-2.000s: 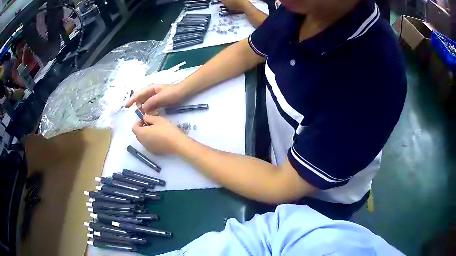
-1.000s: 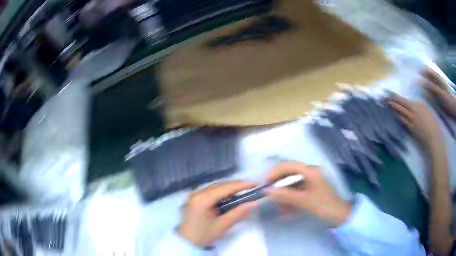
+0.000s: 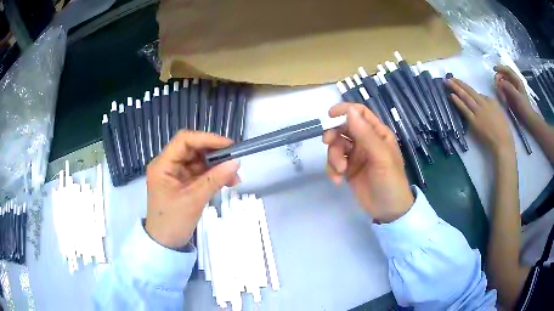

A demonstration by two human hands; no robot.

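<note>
A dark glossy tube (image 3: 273,139) with a white tip is held across the middle, above the white sheet. My left hand (image 3: 188,182) grips its left end between thumb and fingers. My right hand (image 3: 370,158) pinches the white tip at its right end. A neat row of dark tubes with white tips (image 3: 164,124) lies behind my left hand. A pile of white rods (image 3: 240,255) lies below the held tube, near the front. Small metal bits (image 3: 294,157) lie on the sheet just below the held tube.
A looser pile of white-tipped dark tubes (image 3: 413,106) lies at the right. Another person's hands (image 3: 489,121) are beyond it. Brown paper (image 3: 304,39) lies at the back. More white rods (image 3: 79,222) and dark tubes (image 3: 13,234) lie left. Clear film (image 3: 30,109) is at the left edge.
The view has swung from the neighbouring worker to my own work area. My hands have come into view holding the tube; since the blurred frame, my right hand shows higher, at the white tip.
</note>
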